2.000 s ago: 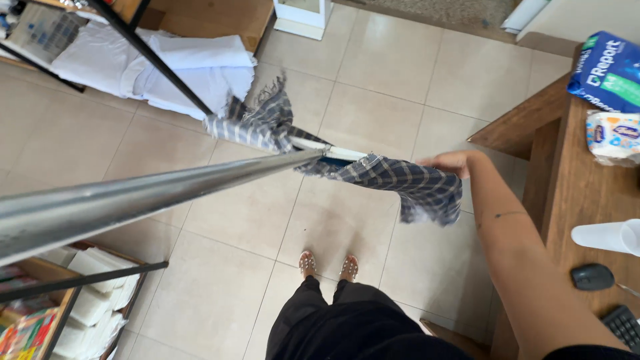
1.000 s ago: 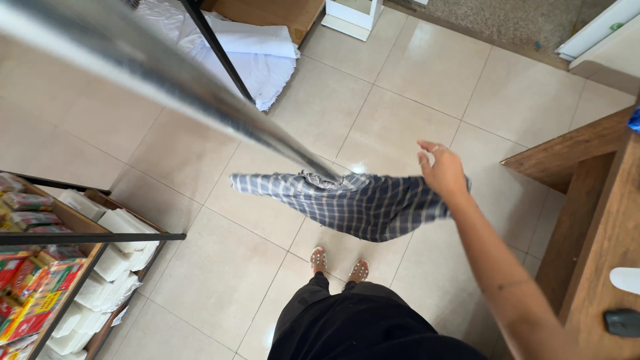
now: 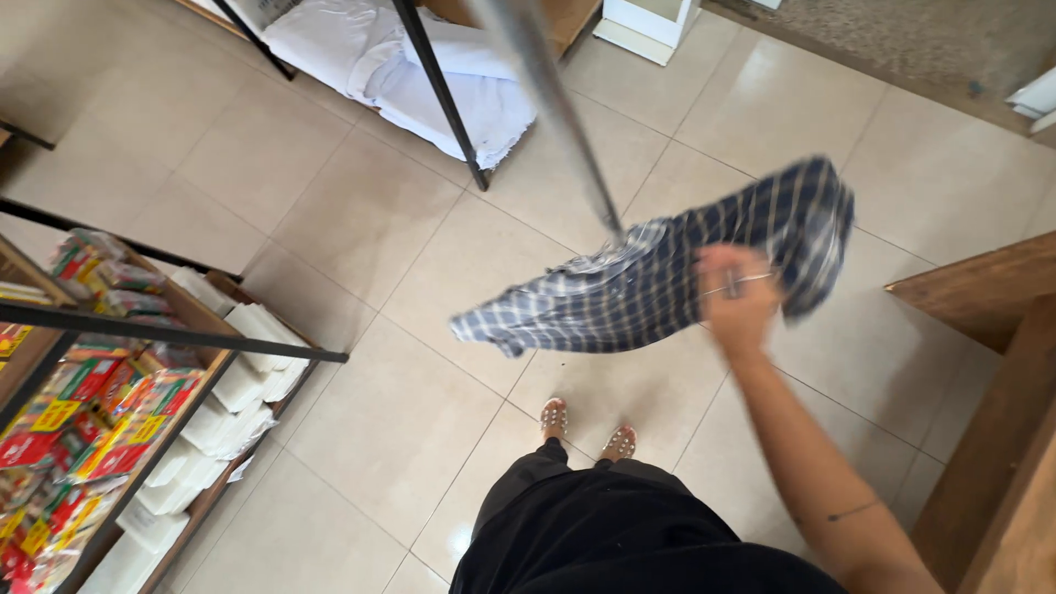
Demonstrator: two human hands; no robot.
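Note:
A dark blue and white checked cloth hangs over the end of a long metal pole, which rises toward the top of the view. My right hand is against the cloth's right half, blurred by motion; whether its fingers grip the fabric cannot be told. The cloth's right end stands up in a fold beyond my hand, and its left end tapers to a point. My left hand is not in view.
Shelves with colourful packets and white foam trays stand at left. Folded white cloths lie on a low shelf at top. A wooden desk is at right. Tiled floor lies around my feet.
The cloth's right end has risen and folded over. My right hand, beside the cloth's right end a second ago, is now over its right half. The desk shows less as the view shifts left.

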